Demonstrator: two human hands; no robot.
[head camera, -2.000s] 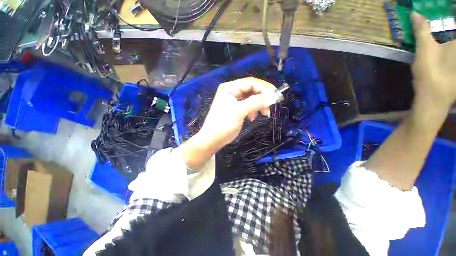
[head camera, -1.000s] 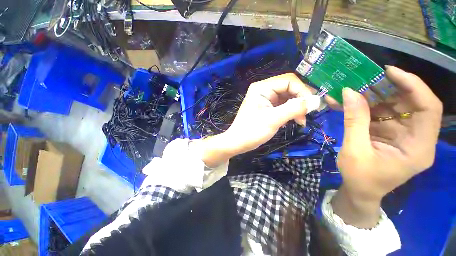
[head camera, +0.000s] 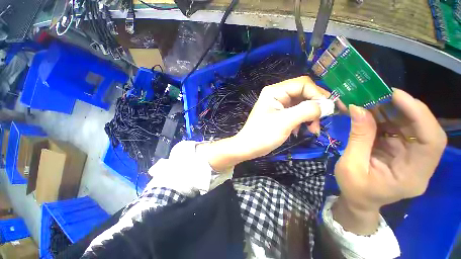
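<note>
My right hand (head camera: 389, 152) holds a green circuit board (head camera: 356, 78) by its lower right edge, between thumb and fingers, tilted in the air. Silvery connectors (head camera: 328, 58) line its upper left edge. My left hand (head camera: 283, 114), with white covering on the fingertips, pinches thin wire leads (head camera: 334, 95) at the board's lower left corner. Whether the leads touch the board cannot be told. The soldering iron (head camera: 320, 28) points down from the bench edge beside a thinner brownish tube (head camera: 299, 25); their tips are close to the connector end of the board.
A blue tote (head camera: 189, 109) of tangled black cables lies below my hands. A smaller blue bin (head camera: 119, 164) at left holds black cables and green boards. Cables hang over the wooden bench (head camera: 389, 17). More green boards (head camera: 450, 23) lie at top right. Cardboard boxes (head camera: 60, 167) stand at left.
My right hand has come from the boards at top right and now holds a board by the iron. My left hand has moved right with the leads to it. The board has lately shifted slightly down and right.
</note>
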